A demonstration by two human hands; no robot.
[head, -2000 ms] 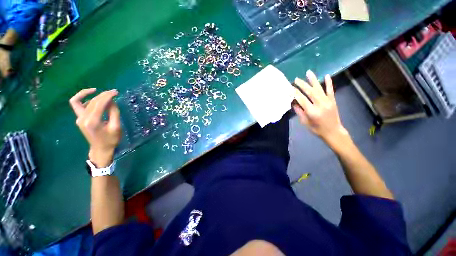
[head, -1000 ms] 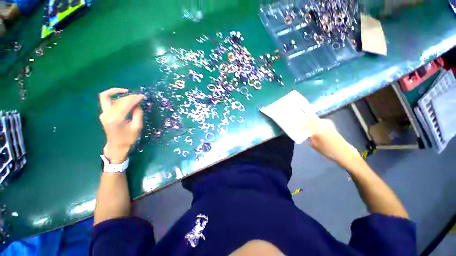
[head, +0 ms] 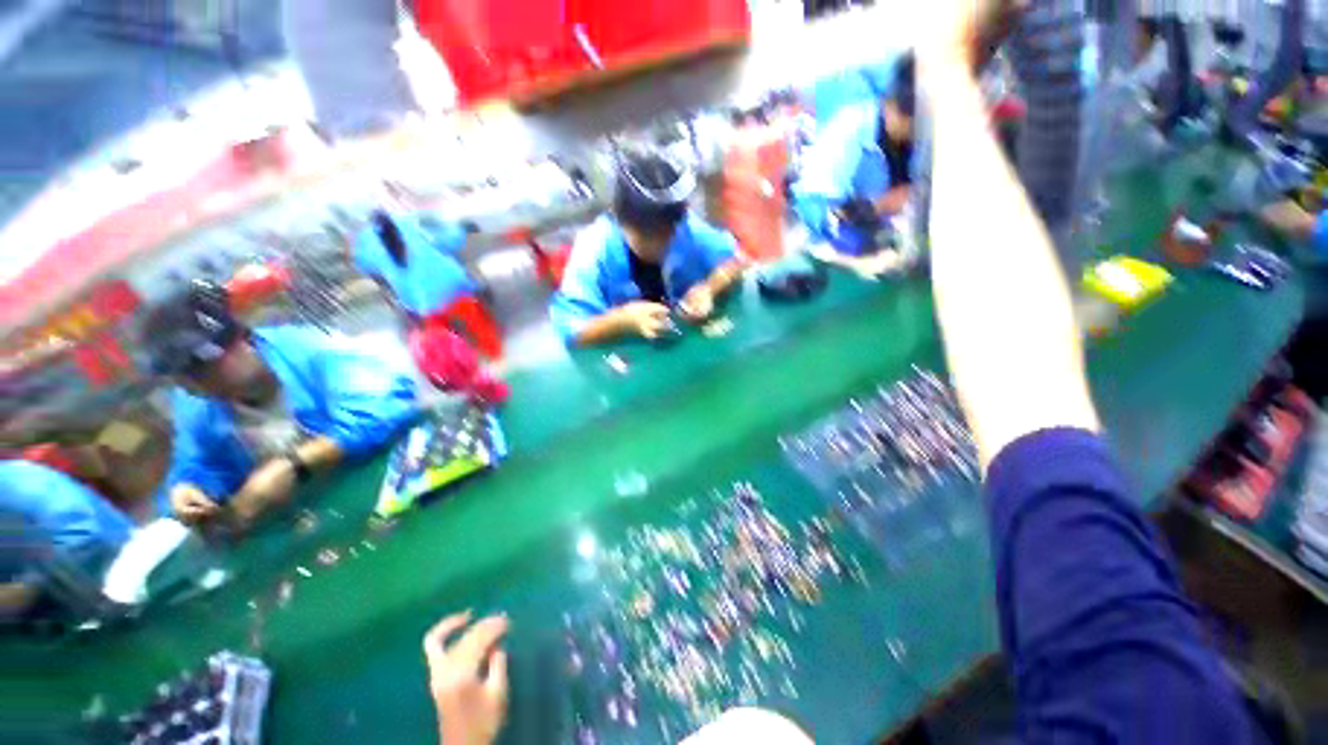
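Many small rings [head: 736, 575], blurred by motion, lie scattered on the green bench [head: 568, 480]. My left hand [head: 469, 677] is at the bottom, just left of the rings, cut off below; its fingers are bent and apart, and I see nothing in them. My right forearm reaches up across the picture. My right hand [head: 954, 22] is blurred and cut off at the top edge, so its grip cannot be told. The white card cannot be made out.
A clear tray [head: 910, 510] with more rings lies right of the scatter. Stacked pocket trays [head: 233, 706] stand at lower left. People in blue smocks [head: 648, 262] sit across the bench. A yellow item [head: 1126, 281] lies far right. Something large and red hangs at the top.
The view has tipped up to show the people opposite. My right hand has gone from the bench edge to the top of the picture. The white card is no longer seen.
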